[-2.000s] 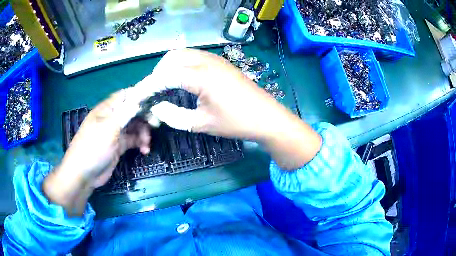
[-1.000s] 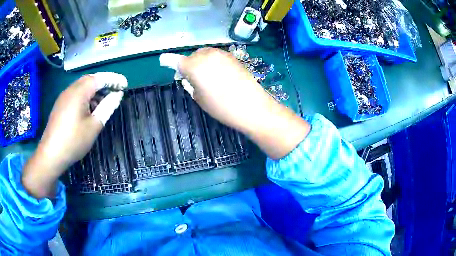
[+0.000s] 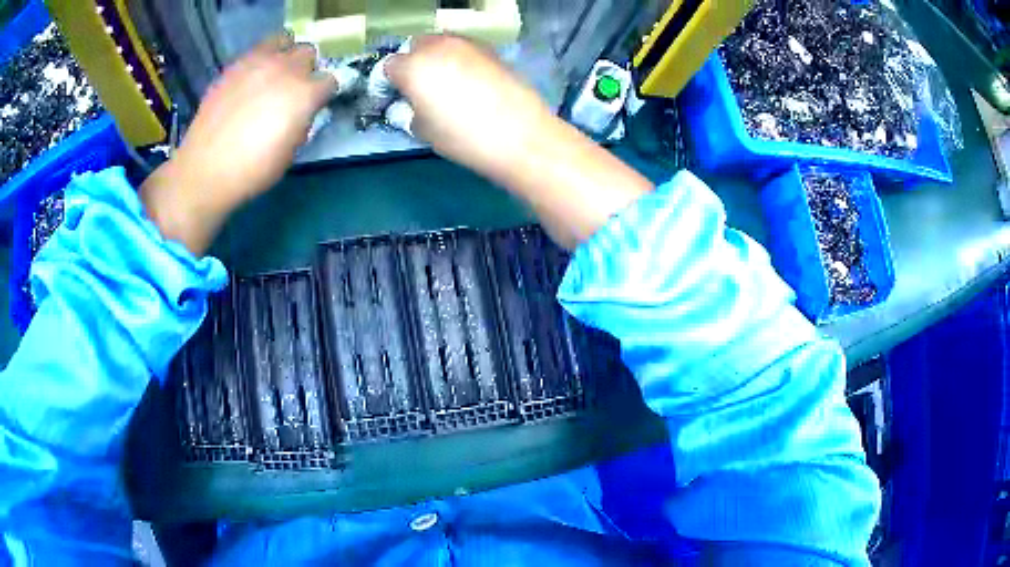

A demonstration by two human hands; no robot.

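Note:
My left hand (image 3: 249,122) and my right hand (image 3: 471,105) are together over the front of the pale base plate, with white finger cots on the fingertips. The fingertips meet around small dark and silver metal parts (image 3: 377,94); whether either hand grips one cannot be told. Several long black plastic housings (image 3: 371,332) lie side by side on the green mat (image 3: 465,471), their gridded ends toward me. The cream block (image 3: 332,31) stands just behind my fingers.
Yellow and black upright bars (image 3: 122,72) flank the machine. A green button (image 3: 607,88) on a white box is right of the plate. Small (image 3: 783,222) and large (image 3: 720,122) blue bins of metal parts are at right; more blue bins are at left, partly behind my sleeve.
Both hands have moved forward, away from the housings, to the base plate, and come together at the metal parts. The view has shifted, so the bench sits lower and further right.

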